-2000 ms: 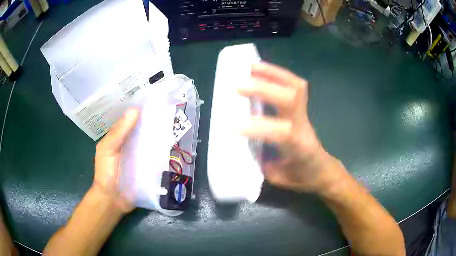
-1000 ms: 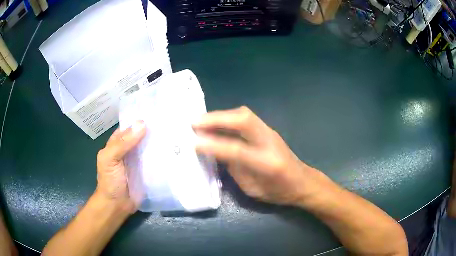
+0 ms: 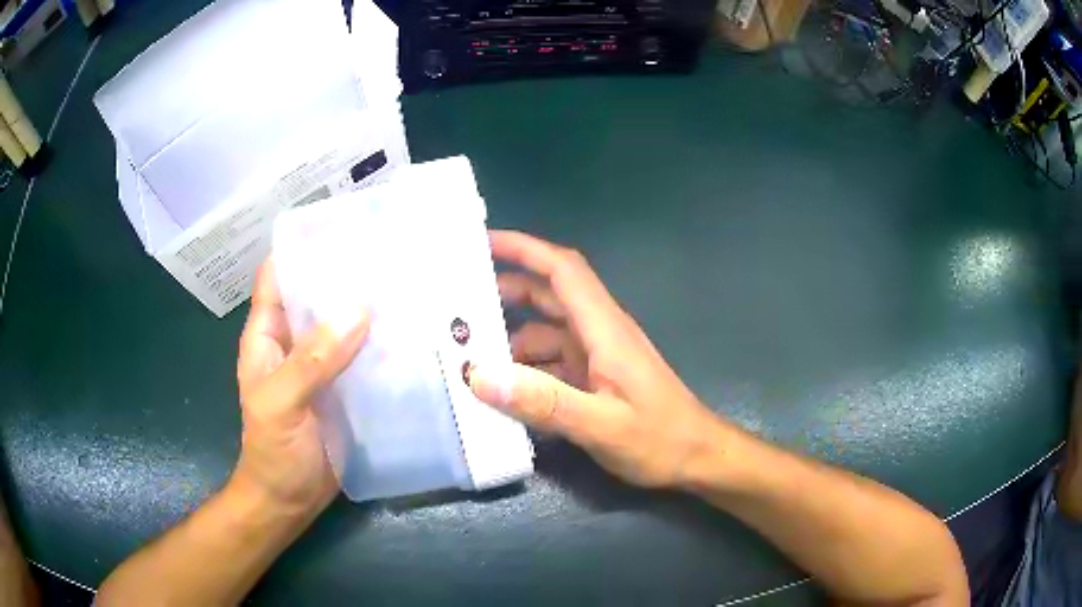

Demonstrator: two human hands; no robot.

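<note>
The white appliance unit [image 3: 398, 439] is held above the bench, tilted slightly, its frosted housing at the left and an opaque white cover part [image 3: 496, 441] along the right side. Two small dark round marks show on that right part. My left hand [image 3: 291, 379] grips the housing from the left, thumb on its face. My right hand [image 3: 593, 368] holds the right side, thumb beside the lower dark mark, fingers partly hidden behind the unit. The inside with the fan and wires is hidden.
The open white retail carton [image 3: 249, 107] stands at the upper left, close behind the unit. A black audio unit [image 3: 546, 42] is at the back. Tangled cables [image 3: 866, 59] and a brown box [image 3: 759, 21] lie at the back right. A person's clothed part shows at the lower right edge.
The cover, held apart at the right two seconds ago, is now against the housing. The unit has turned so its side with dark marks shows. My right hand has closed on its right side.
</note>
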